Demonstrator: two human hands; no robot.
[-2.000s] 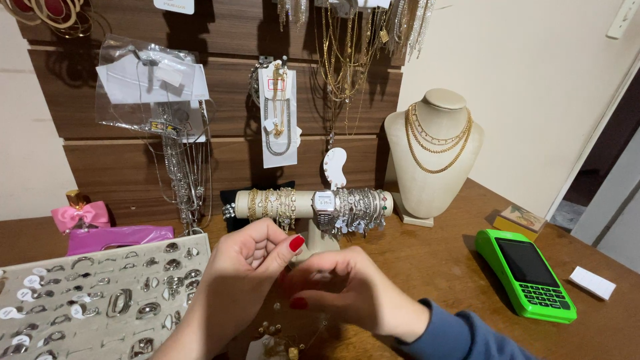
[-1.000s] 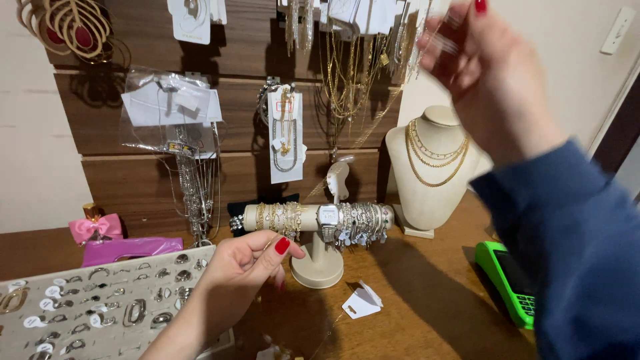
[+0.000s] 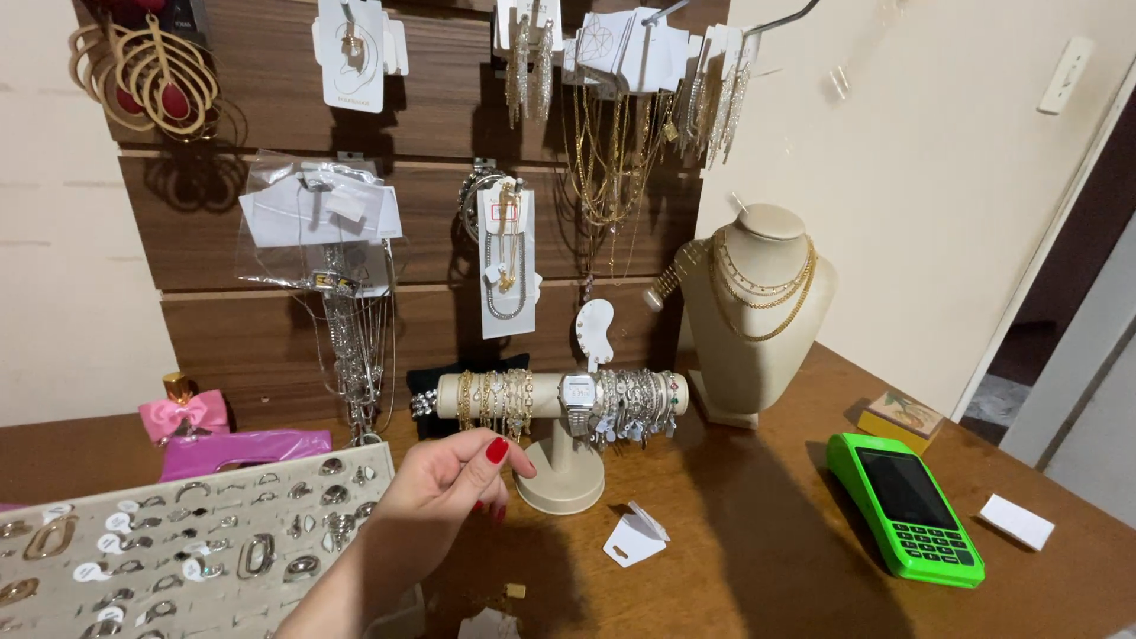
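Note:
My left hand (image 3: 444, 506), with red nails, is in front of the bracelet stand (image 3: 561, 479), its thumb and index finger close together. Whether something thin lies between them cannot be told. My right hand is out of view. Gold and silver bracelets and a wristwatch (image 3: 579, 390) are around the stand's bar. To the right of the hand, a folded white jewelry card (image 3: 635, 538) lies on the wooden table. A small gold-coloured piece (image 3: 515, 590) and another white card (image 3: 488, 625) lie nearer the front edge of the view. Faint blurred streaks (image 3: 674, 275) show beside the necklace bust.
A ring tray (image 3: 382, 461) fills the lower left, with a purple pouch (image 3: 248, 451) behind it. The necklace bust (image 3: 768, 373), green card terminal (image 3: 910, 510), small box (image 3: 901, 422) and white card (image 3: 1016, 522) stand or lie right. Necklaces (image 3: 612, 169) hang on the slatted wood panel (image 3: 426, 115).
My right hand, raised at the upper right one second ago and beside my left hand two seconds ago, has left the view. My left hand remains before the bracelet stand.

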